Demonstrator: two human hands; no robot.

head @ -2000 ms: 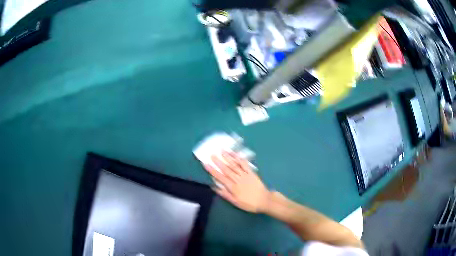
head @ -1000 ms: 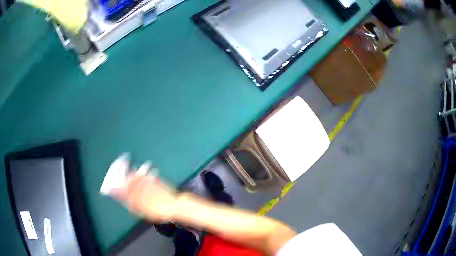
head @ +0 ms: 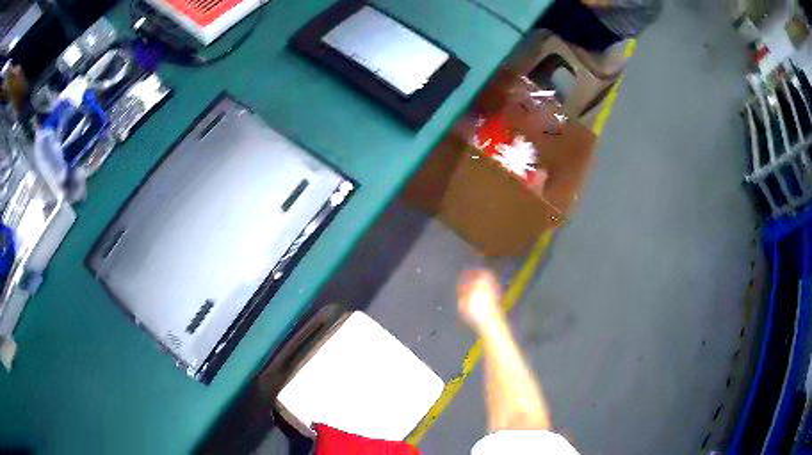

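My right hand is stretched out over the floor, in front of the open brown cardboard box. It is small and blurred, its fingers look drawn together, and no cloth shows in it. The box holds red and white crumpled material and clear plastic. My left hand is not in view. A grey laptop lies underside up on the bench, with vent slots and rubber feet showing and shiny film along its edge.
A small pale device lies on a black foam pad. A red-orange vented box, cables and parts trays stand at left. A white stool is at the bench edge. A person's dark-clothed part shows at top. Blue-framed racks stand right.
The view has swung right along the bench. My right hand has moved from above the green mat, where it held a white crumpled cloth, to over the floor near the box. The cloth no longer shows in it.
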